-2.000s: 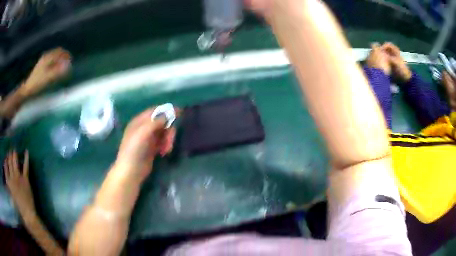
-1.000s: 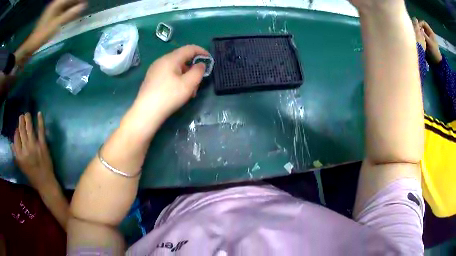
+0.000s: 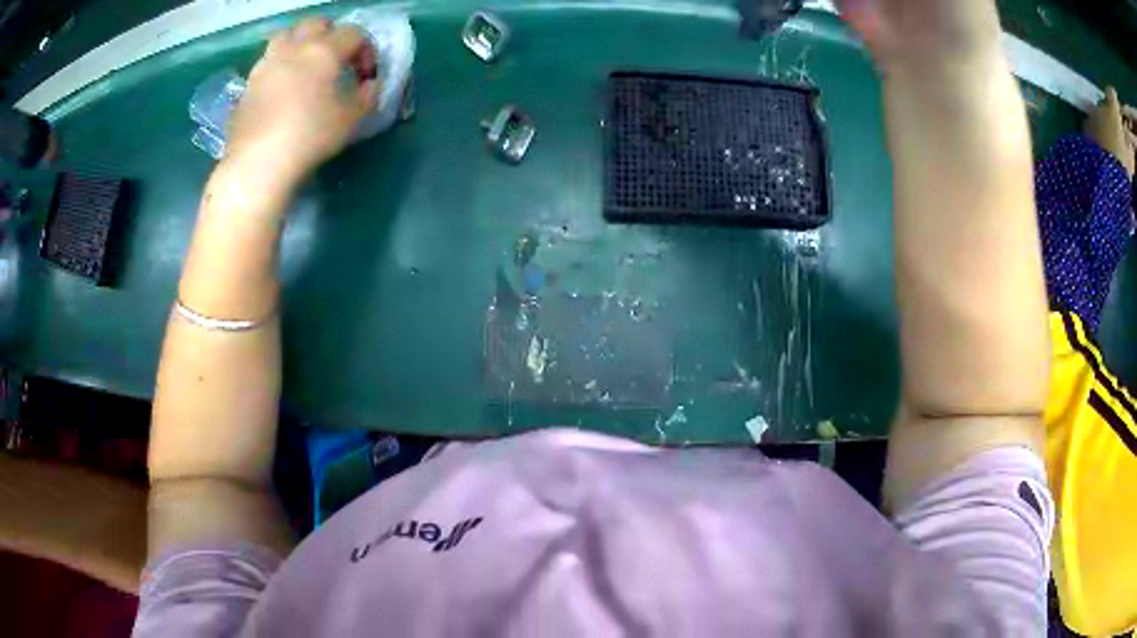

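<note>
My left hand (image 3: pixel 309 90) is over the white plastic bag (image 3: pixel 394 65) at the upper left, fingers bent at its opening; what the fingertips hold, if anything, is hidden. My right hand (image 3: pixel 880 18) is at the top edge, blurred and partly cut off. A dark tool tip (image 3: pixel 766 15) shows beside it; the grip is out of frame. Two small silver-rimmed housings lie on the green bench, one near the back (image 3: pixel 485 35) and one closer (image 3: pixel 509 133). The black screw tray (image 3: pixel 716 150) lies right of them, with shiny specks on its grid.
A clear small bag (image 3: pixel 216 110) lies left of the white bag. Another black tray (image 3: pixel 85 226) is at the far left. A pale rail (image 3: pixel 162 52) runs along the back. A person in yellow and dotted blue sits at the right; another person's arm shows at the lower left.
My left hand has moved left from beside the screw tray to the white bag. A second housing now lies on the bench where the hand was. The view has shifted, and another tray shows at far left.
</note>
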